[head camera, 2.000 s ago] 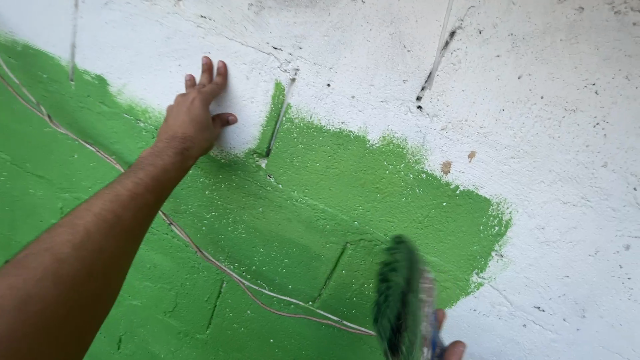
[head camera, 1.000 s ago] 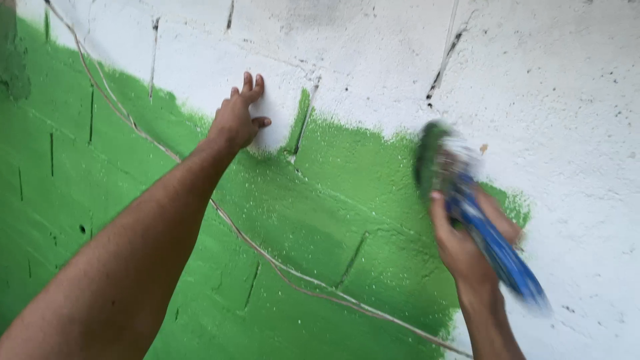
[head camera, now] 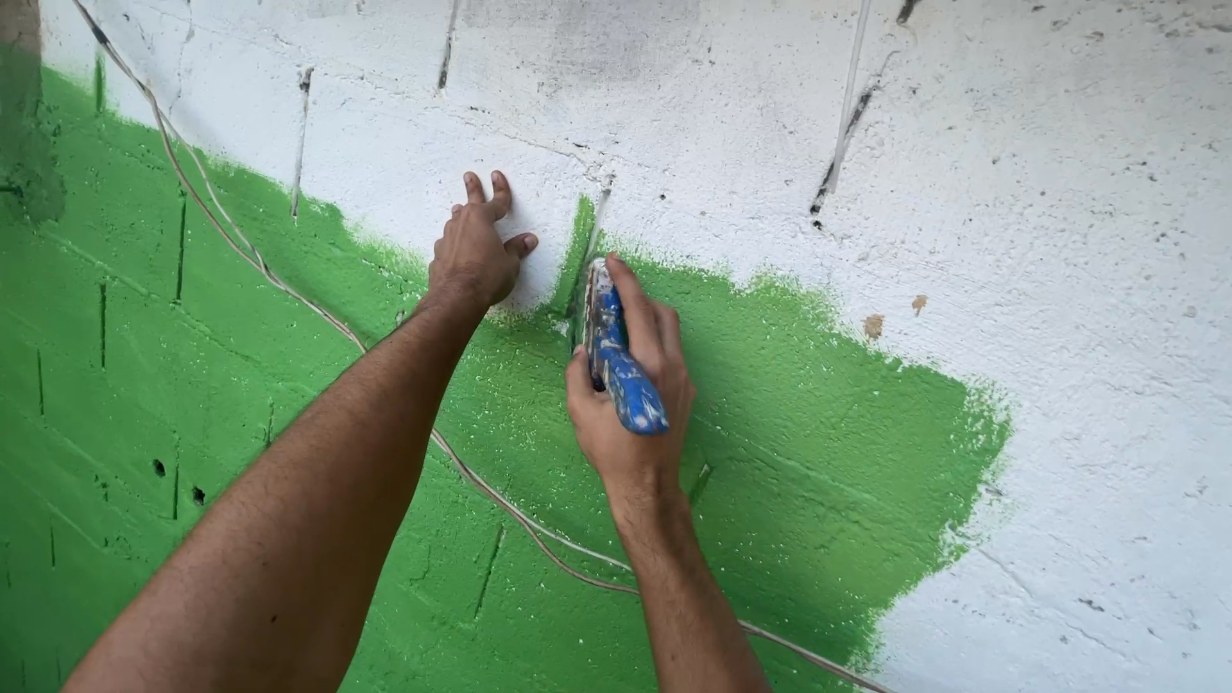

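Observation:
My right hand [head camera: 640,385] grips a wide paintbrush [head camera: 616,356] with a blue, paint-spattered handle. The brush stands edge-on at the wall, its bristles mostly hidden, by the lower end of a narrow upright groove [head camera: 599,217] with a green stroke along its left side. To the left, my left hand [head camera: 478,245] rests against the white part of the wall [head camera: 385,144], fingers apart, holding nothing. Green paint [head camera: 799,423] covers the wall below both hands and reaches right to a ragged edge.
A thin twisted cable [head camera: 217,207] runs across the wall from the upper left, passes behind both arms and leaves at the lower right. Dark joint grooves mark the wall, one at the upper right [head camera: 839,159]. Two small holes [head camera: 178,481] show at the lower left.
My right hand has brought the brush left, from over the right part of the green area to the groove near my left hand. My left hand stays on the white wall.

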